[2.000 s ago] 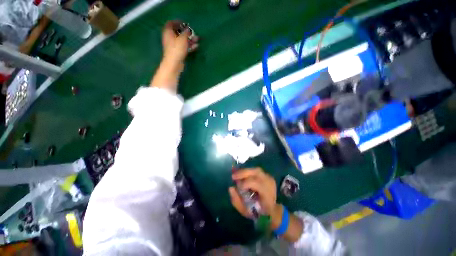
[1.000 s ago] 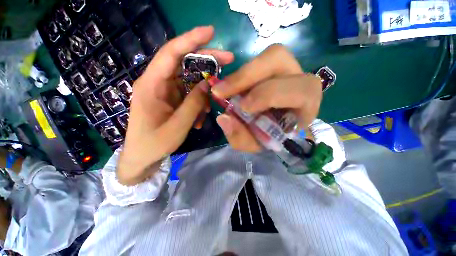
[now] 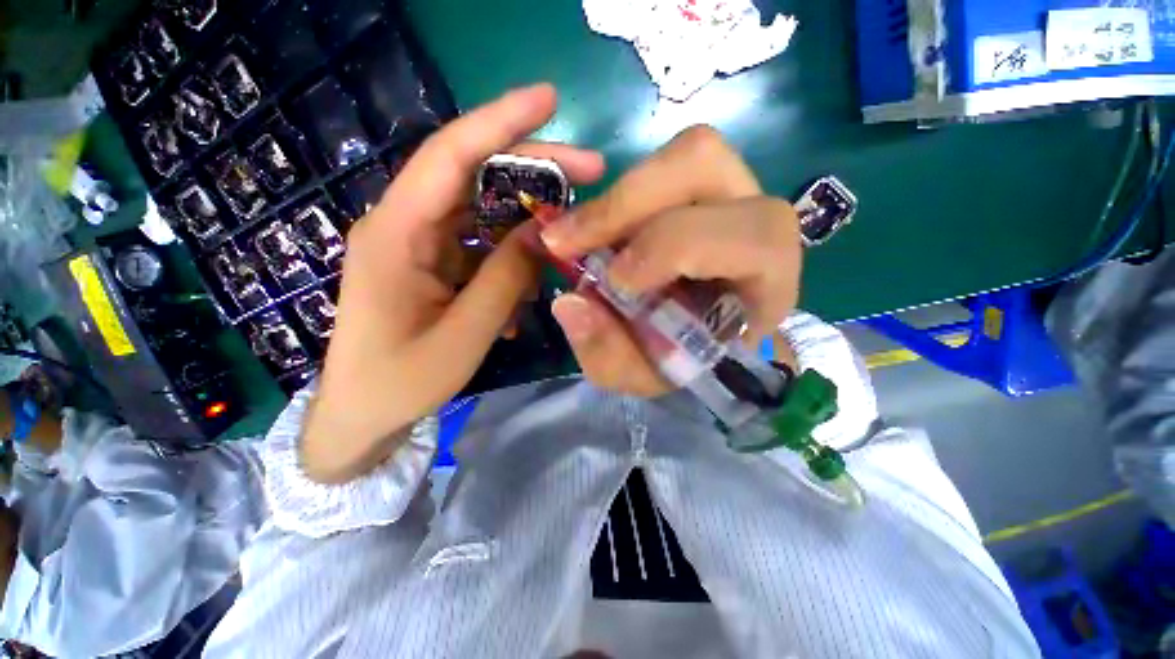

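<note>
My left hand [image 3: 419, 264] holds a silver-rimmed watch case [image 3: 505, 191] between thumb and fingers, its open side with dark parts facing up. My right hand [image 3: 702, 238] holds the glue syringe [image 3: 689, 345] like a pen. The syringe has a clear barrel, pinkish-red content and a green fitting [image 3: 805, 409] at its rear. Its orange-red dispensing needle [image 3: 536, 210] points into the watch case, over its inner parts. Whether the tip touches them I cannot tell. A thin silver metal piece shows by my right palm, mostly hidden.
A black component tray [image 3: 338, 110] with watch cases lies at the left. A spare watch case [image 3: 826, 210] lies right of my right hand. A stained white wipe [image 3: 692, 36] and a blue equipment box [image 3: 1018, 77] are further back. The glue dispenser controller [image 3: 161, 348] stands at the left. Another person's sleeve [image 3: 97, 515] shows lower left.
Two seconds ago my left hand was reaching far forward; it is now in front of me with a watch case. The syringe has come to the case. Over the last second, both hands moved only slightly.
</note>
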